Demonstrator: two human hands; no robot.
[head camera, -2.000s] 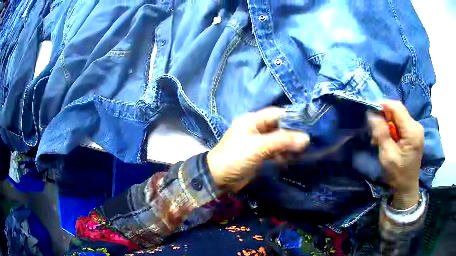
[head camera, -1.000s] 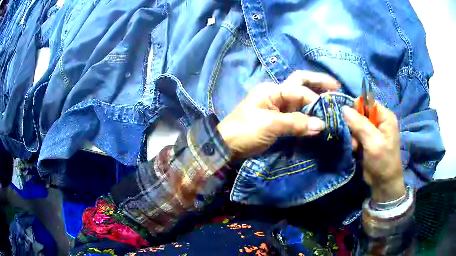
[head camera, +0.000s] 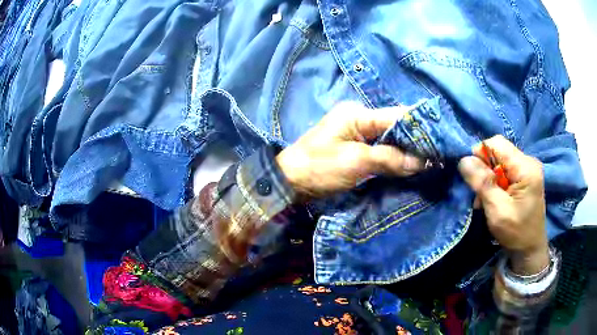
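Note:
A mid-blue denim shirt lies in front of me, its snap placket running down the middle. My left hand pinches a folded, stitched edge of the garment between thumb and fingers. My right hand holds the orange-handled snips in its curled fingers, just right of that edge; the blades are mostly hidden. Whether the right fingertips also touch the denim I cannot tell. A flap with yellowish double stitching hangs below my hands over the lap.
More denim garments lie overlapped at the left. The white tabletop shows at the right. A blue bin is below the table edge at lower left. A dark green mesh thing is at lower right.
The right hand has moved right and down from the pinched edge, and the blades no longer point up in view. The stitched edge is turned and the lower flap is spread wider.

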